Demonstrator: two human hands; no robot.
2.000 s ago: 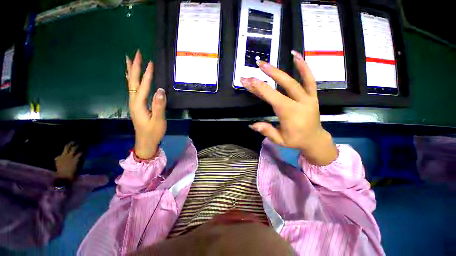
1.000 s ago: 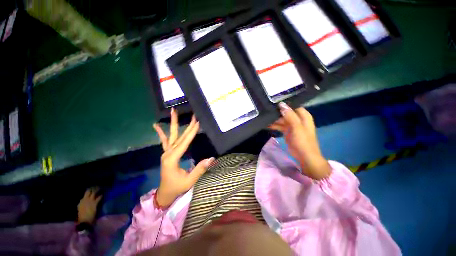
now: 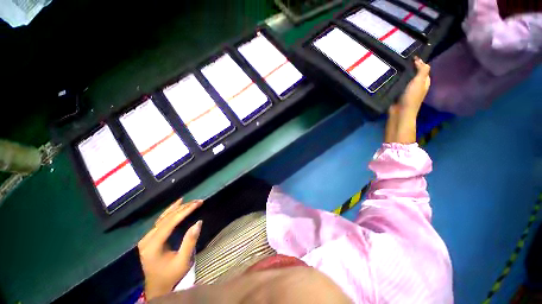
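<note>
A black phone tray lies slanted on the green bench, with several upright slots each holding a phone; their lit white screens have a red or orange band across. A second black phone tray is at the upper right, close to the first one's right end, its phones also showing red bands. My right hand grips this tray's near edge at its right side; some fingers are hidden. My left hand is open and empty, just in front of the first tray's near left edge.
A person in a pink smock sits at the upper right, beside the second tray. A small dark device lies behind the first tray. A wrapped post is at the left edge. White sheet-like material shows at the top left.
The view has swung. The tray at my right hand has moved to the right, off the tray it overlapped. The full row of the other tray now shows. My left hand is lower and still open.
</note>
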